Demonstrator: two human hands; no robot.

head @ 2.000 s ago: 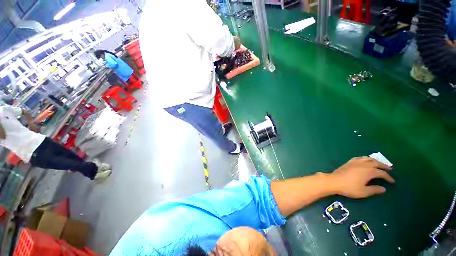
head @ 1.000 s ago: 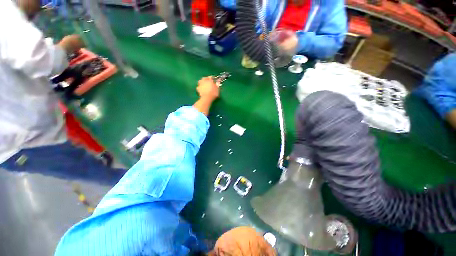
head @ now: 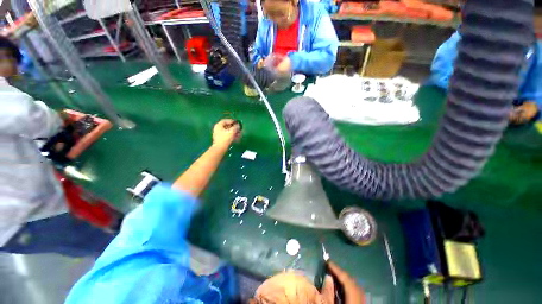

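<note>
My left hand (head: pixel 226 133) is stretched out over the green bench, its fingers closed on a small dark device assembly (head: pixel 236 126), mostly hidden by them. My right hand (head: pixel 346 286) is at the bottom edge, cut off, around the dark handle of a soldering iron (head: pixel 324 272) whose thin tip points away from me. Two small housing frames (head: pixel 239 205) (head: pixel 260 204) lie side by side left of the grey fume hood (head: pixel 304 200). The solder spool (head: pixel 142 185) stands beside my left forearm.
A round tin of metal shavings (head: pixel 358 225) stands right of the hood, below a ribbed duct (head: pixel 380 172). Further right is a blue soldering station (head: pixel 443 246). A paper slip (head: pixel 249 155) and a thin rod (head: pixel 389 258) lie flat. People sit across the bench; another stands left.
The view has swung right. My left hand has moved from beside the paper slip to the small parts farther out and closed on one. My right hand and the iron have come into view.
</note>
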